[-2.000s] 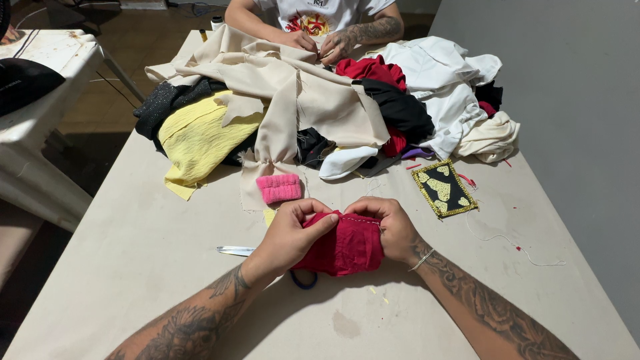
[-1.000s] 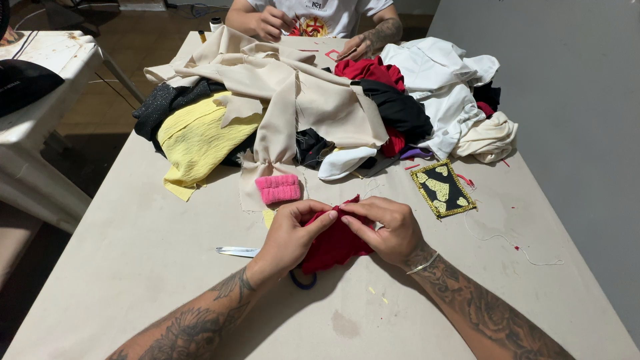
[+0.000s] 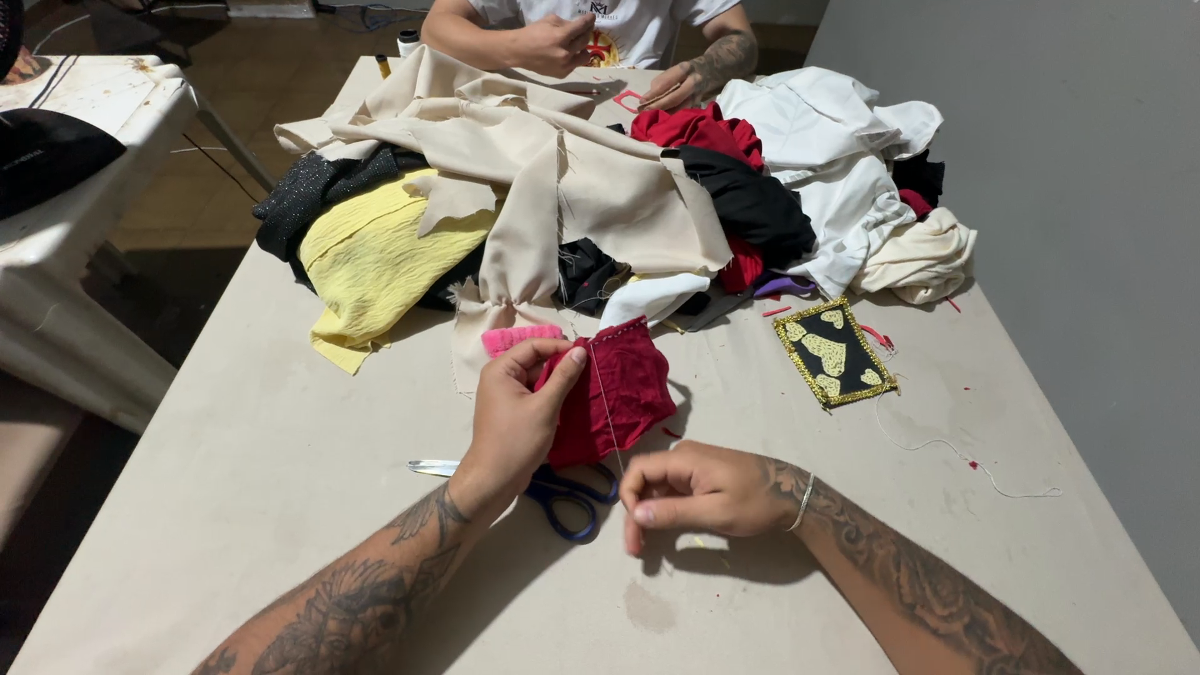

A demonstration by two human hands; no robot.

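My left hand pinches the top edge of a dark red fabric piece, which hangs above the table with a row of pale stitches along its upper edge. A thin white thread runs from that edge down to my right hand, whose fingers are curled around its end; a needle cannot be made out. Blue-handled scissors lie under and beside my left hand, their blades pointing left. Just behind my left hand is a pink ribbed fabric band. A black patch with gold hearts and trim lies to the right.
A heap of beige, yellow, black and white cloth spans the table's far half. Beyond it a person handles small pieces. Loose thread lies at right. A black iron stands on a side table at left.
My right hand has moved away from the red fabric, down and toward me, with the thread now stretched between. The fabric is raised and spread more. The other person's left-side hand has risen.
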